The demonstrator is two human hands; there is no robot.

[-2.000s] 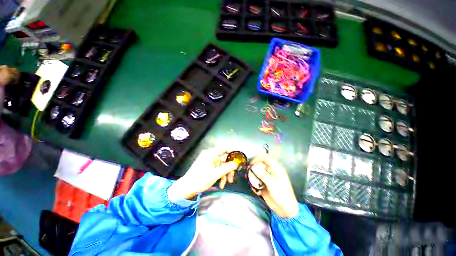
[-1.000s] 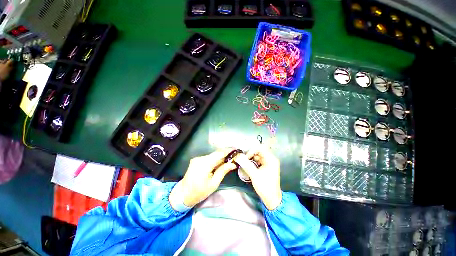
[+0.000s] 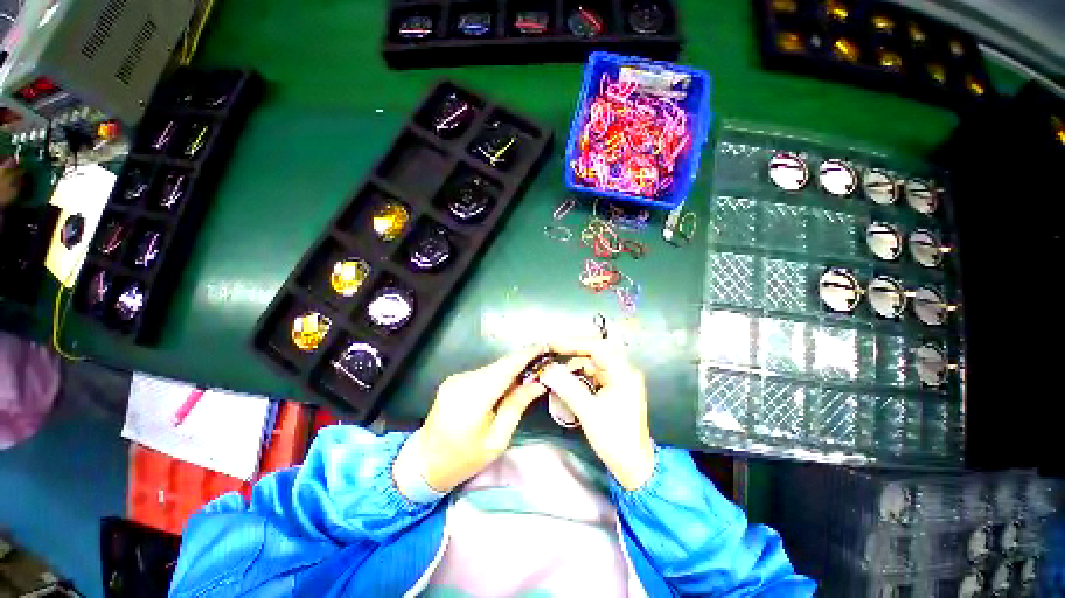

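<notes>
My left hand (image 3: pixel 473 423) holds a dark round housing (image 3: pixel 536 367), mostly hidden by the fingers, close in front of my body. My right hand (image 3: pixel 610 411) holds a round silver module (image 3: pixel 563 410) against it; the fingertips of both hands meet there. The black foam tray (image 3: pixel 371 208) lies to the left with amber-centred housings (image 3: pixel 348 277) and worked units (image 3: pixel 430 247); one pocket in its left row is empty. The clear blister tray (image 3: pixel 765 322) at right holds several silver discs (image 3: pixel 839 289).
A blue bin (image 3: pixel 570 164) of pink-red loops stands beyond my hands, with loose loops (image 3: pixel 599 275) before it. More black trays lie at the left (image 3: pixel 175 175), back (image 3: pixel 531 49) and back right. Paper (image 3: pixel 199 421) lies lower left; stacked clear trays (image 3: pixel 934 526) stand lower right.
The housing and silver module, apart two seconds ago, are now together between my fingertips. The amber centre no longer shows. The camera view has shifted, so the trays and bin sit elsewhere in the picture.
</notes>
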